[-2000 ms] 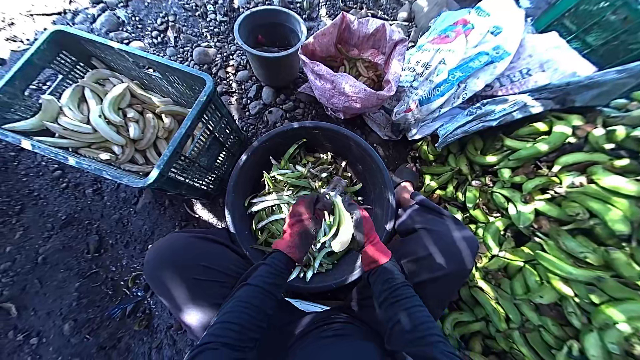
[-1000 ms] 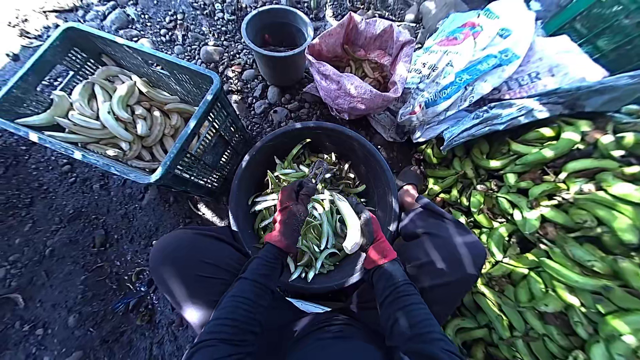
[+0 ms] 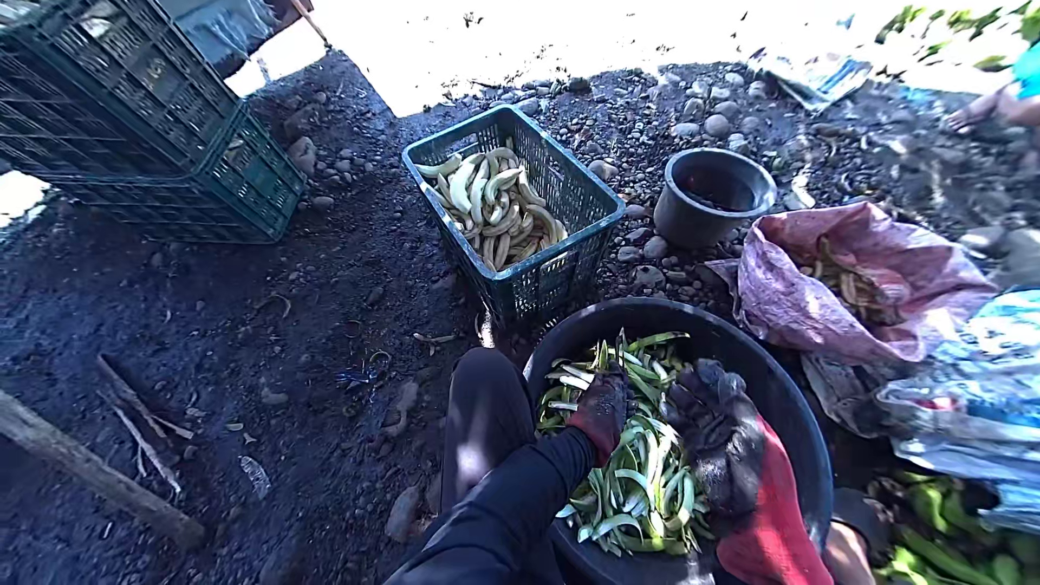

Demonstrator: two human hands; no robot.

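Note:
My left hand (image 3: 603, 410), in a dark and red glove, is closed over the black tub (image 3: 792, 406); a thin, pointed tool, maybe a knife, sticks up from it. The glove hides most of the tool. My right hand (image 3: 723, 447), gloved alike, is over the tub's right side with fingers apart and nothing visible in it. Green and white strips of peel (image 3: 642, 487) fill much of the tub below both hands. Past the tub, peeled green bananas (image 3: 491, 203) lie in a green plastic crate (image 3: 561, 244).
Stacked green crates (image 3: 244, 179) stand at left. A dark bucket (image 3: 691, 219) and a pink woven sack (image 3: 804, 317) holding peels are behind the tub. Unpeeled bananas (image 3: 934, 520) lie at lower right, a wooden pole (image 3: 89, 471) at lower left. Another person's limb (image 3: 987, 106) shows at upper right.
The view has swung left. My right hand held a peeled banana one second ago; it now shows with spread fingers and no banana in it.

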